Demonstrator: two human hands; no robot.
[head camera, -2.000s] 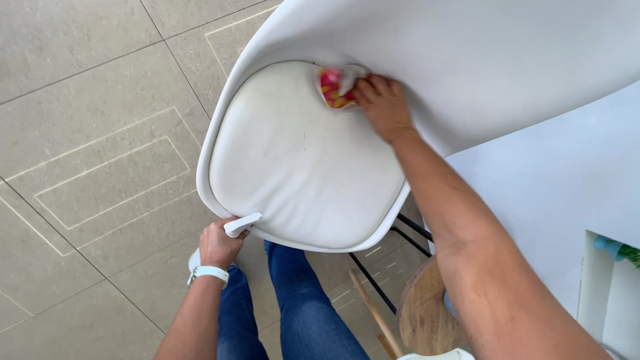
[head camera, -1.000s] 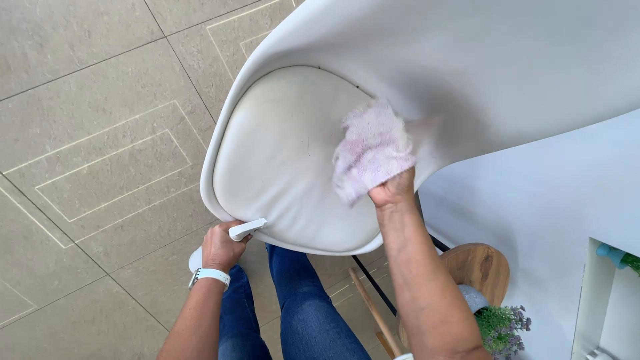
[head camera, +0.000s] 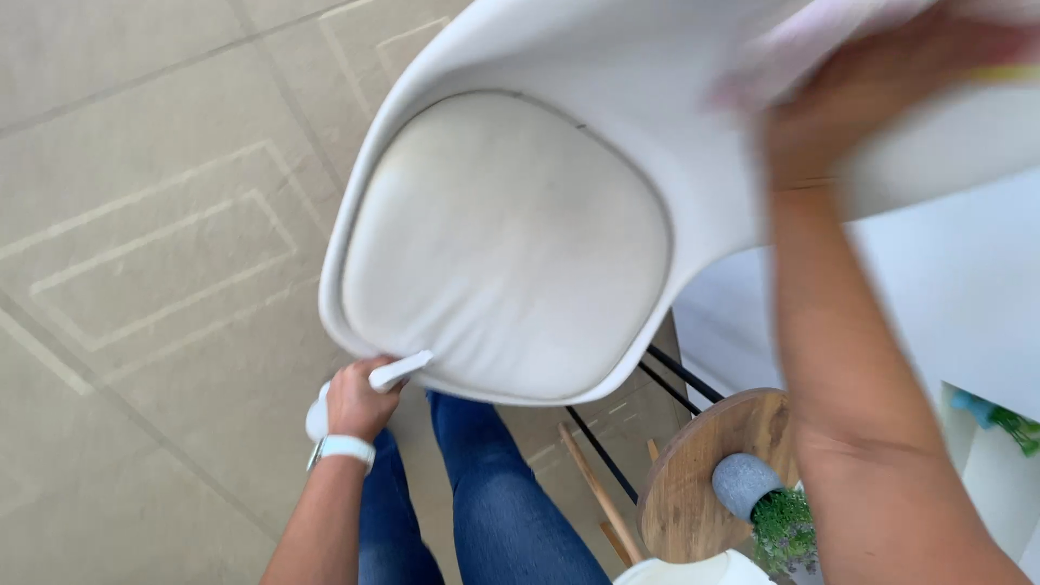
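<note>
A white moulded chair (head camera: 699, 130) with a pale seat cushion (head camera: 512, 244) fills the middle of the head view. At the cushion's lower left edge, my left hand (head camera: 363, 398) is closed around a white handle-like object (head camera: 400, 371); its white rounded end shows beside the wrist. My right hand (head camera: 853, 97), strongly blurred, is over the chair's backrest at the upper right. It holds a pale pink cloth (head camera: 800, 49), partly cut off by the frame. A red and yellow patch shows at the far side of that hand.
Below the chair are black metal legs (head camera: 601, 455) and a wooden leg (head camera: 601, 496). A round wooden table (head camera: 691, 487) at the lower right bears a grey pot (head camera: 743, 483) with a green plant (head camera: 784, 520). A white surface (head camera: 934, 276) lies to the right, and tiled floor (head camera: 162, 203) to the left.
My right hand with the cloth has moved from the cushion's edge, across its right side, to the backrest at the upper right. My left hand has stayed at the chair's lower left edge.
</note>
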